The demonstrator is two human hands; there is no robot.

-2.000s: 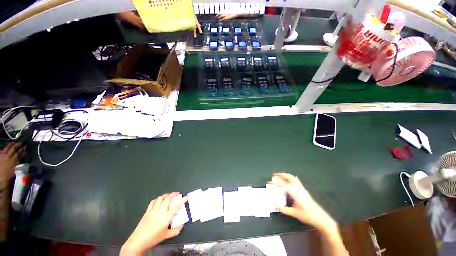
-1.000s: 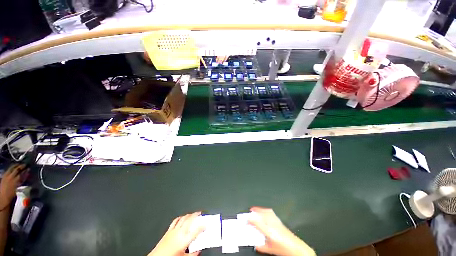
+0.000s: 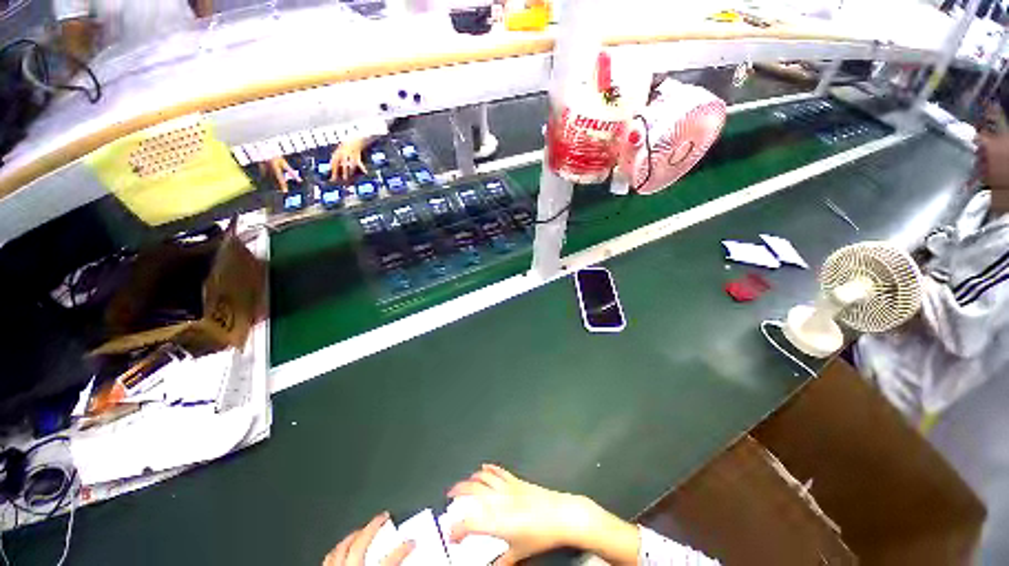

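Several small blank white paper slips (image 3: 425,537) lie bunched and partly overlapping at the bottom edge of the view, low over or on the dark green bench mat (image 3: 465,409). My left hand (image 3: 363,544) is cut off by the bottom edge, with its fingers on the left end of the slips. My right hand (image 3: 500,513) has its fingers on the right end of the slips. The fingers hide part of the slips, and their lower ends are out of the picture.
A white-edged smartphone (image 3: 600,300) lies beyond my right hand. A tray of phones (image 3: 443,238) is on the green belt. A cream fan (image 3: 852,299), red object (image 3: 748,287) and another person (image 3: 974,276) are right. Papers (image 3: 166,442) and an open cardboard box (image 3: 205,293) are left.
The spread row of slips has been pushed together into a narrower bunch between my hands. The view has turned right, so the person at the right now shows.
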